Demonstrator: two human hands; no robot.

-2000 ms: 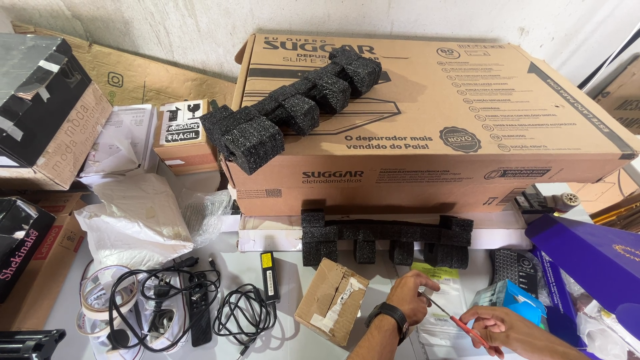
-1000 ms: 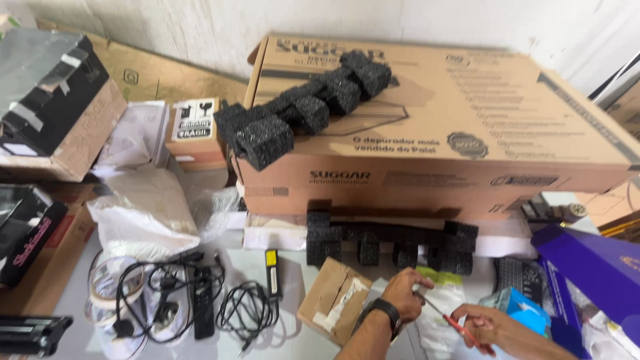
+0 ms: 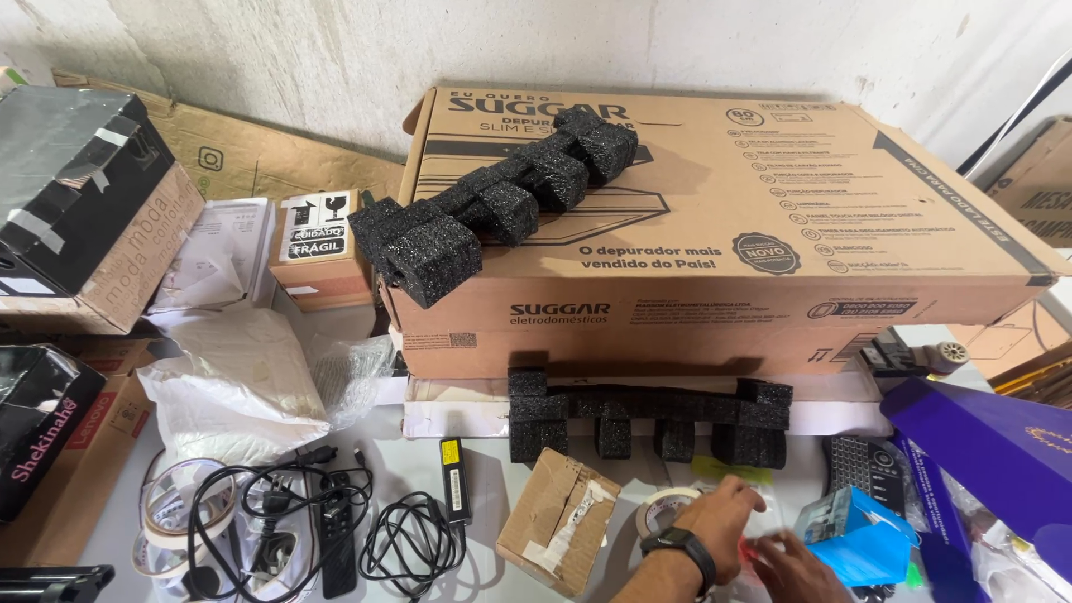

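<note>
My left hand (image 3: 727, 521), with a black watch (image 3: 682, 553) on its wrist, reaches over a clear plastic bag (image 3: 766, 494) at the lower right. My right hand (image 3: 791, 569) is close beside it, blurred. A small red item (image 3: 747, 550) shows between the hands; which hand holds it cannot be told. A roll of tape (image 3: 666, 509) lies just left of my left hand, and a small cardboard box (image 3: 559, 521) sits left of that. Beyond my hands lies a black foam packing piece (image 3: 649, 419). A blue packet (image 3: 867, 536) is right of my right hand.
A large cardboard carton (image 3: 712, 218) bears a second black foam piece (image 3: 494, 201). Left are a power adapter (image 3: 454, 481), coiled black cables (image 3: 414, 540), a remote control (image 3: 338, 528), tape rolls (image 3: 180, 511) and a white plastic bag (image 3: 230, 377). A small keyboard (image 3: 863, 473) and purple box (image 3: 980, 452) stand right.
Earlier my hands were apart with a red-handled tool between them; now they are closer together. The tape roll beside my left hand now shows clearly.
</note>
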